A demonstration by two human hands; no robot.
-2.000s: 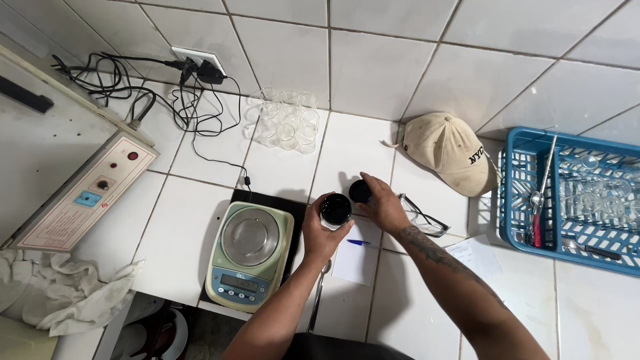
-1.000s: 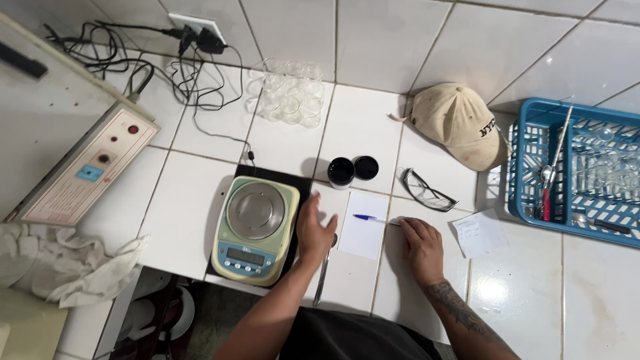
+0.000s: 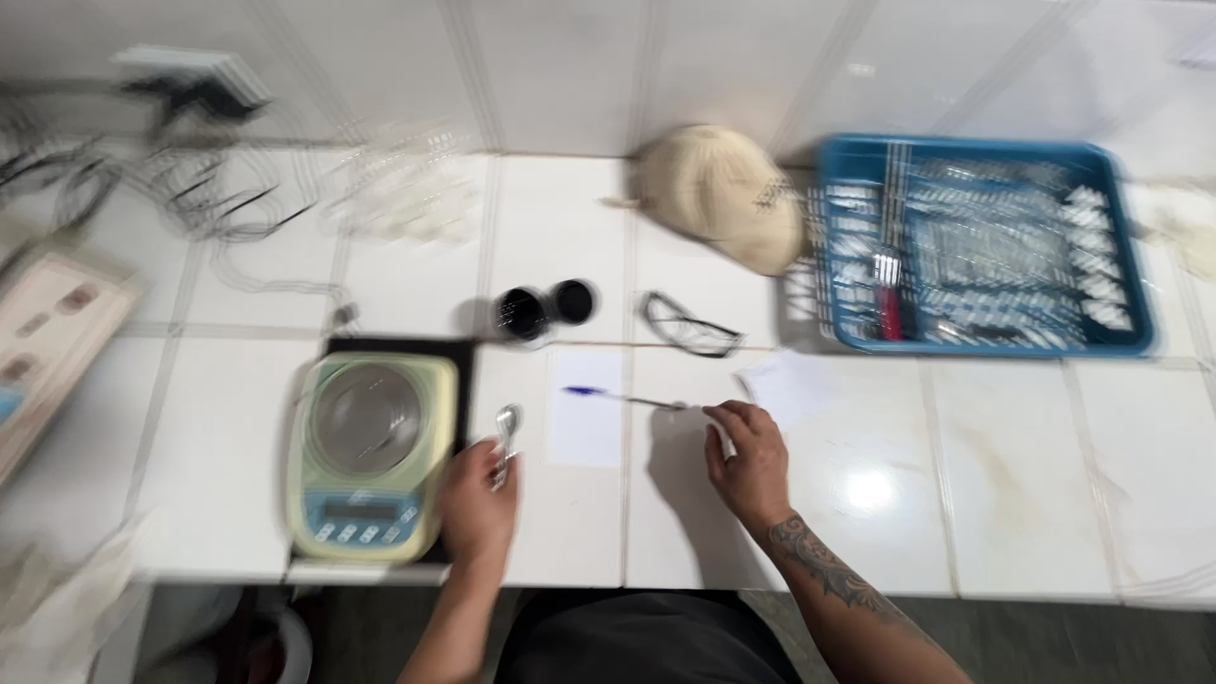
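Between the digital scale (image 3: 370, 446) and a sheet of white paper (image 3: 585, 418) is my left hand (image 3: 480, 494), its fingers around or over a metal spoon (image 3: 508, 423); blur hides whether it grips it. My right hand (image 3: 750, 456) is bent above the tiles, fingertips near the end of a blue-capped pen (image 3: 608, 392), with no hold visible. The pen lies partly across the paper. Behind the paper stand a dark-filled jar (image 3: 522, 313) and, beside it, a round black lid or cap (image 3: 573, 301). Black-framed eyeglasses (image 3: 689, 326) rest to their right.
A beige cap (image 3: 722, 199) lies by the wall. At the right, a blue plastic basket (image 3: 1130, 285) holds glassware and a red-handled fork (image 3: 888, 299). Several small glass vessels (image 3: 408, 195) stand back left, near tangled cables (image 3: 228, 199). A note (image 3: 784, 385) and a cloth (image 3: 66, 598) lie about.
Two seconds ago my hands held the jar and the black lid; both were on the tiles one second ago. My left hand has since come to the spoon. The view has shifted right.
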